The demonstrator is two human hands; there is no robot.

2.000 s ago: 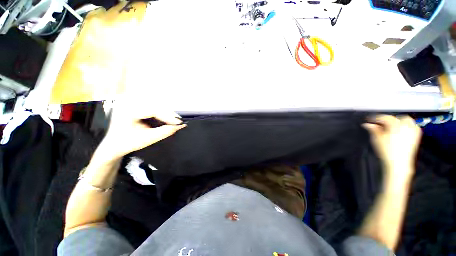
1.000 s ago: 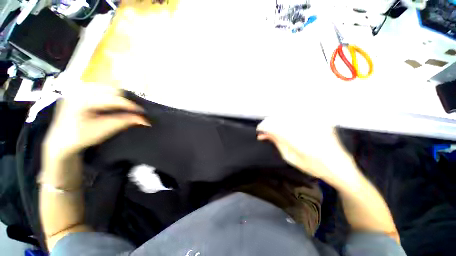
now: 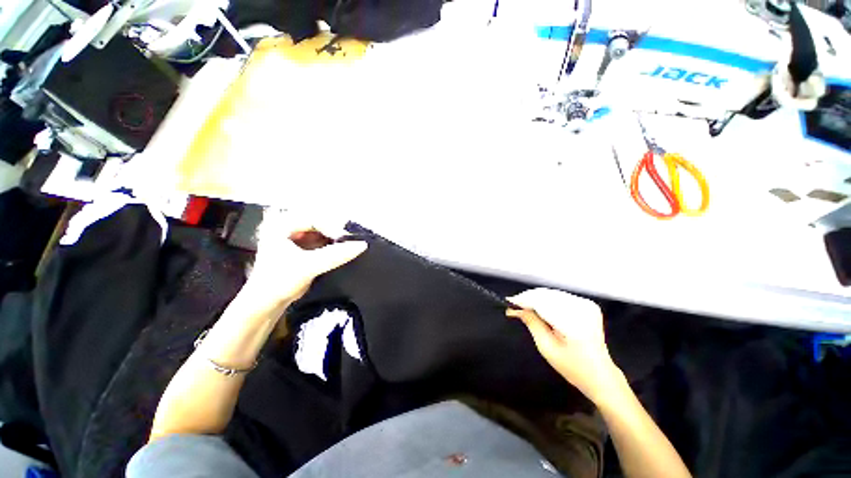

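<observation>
A black garment lies over my lap and against the table's front edge. Its upper edge, a narrow speckled border, runs slanting down to the right between my hands. My left hand pinches the garment near the left end of this edge. My right hand pinches the same edge further right. A bright white patch shows within the black cloth below my left hand.
Scissors with red and yellow handles lie on the white table at right. The sewing machine stands behind them. A yellowish board is at left, a black box beyond it. More black cloth hangs at left.
My hands first moved left with the garment. My left hand has since moved back right, bringing the hands closer together, and the edge now slants. The view has shifted, showing the machine.
</observation>
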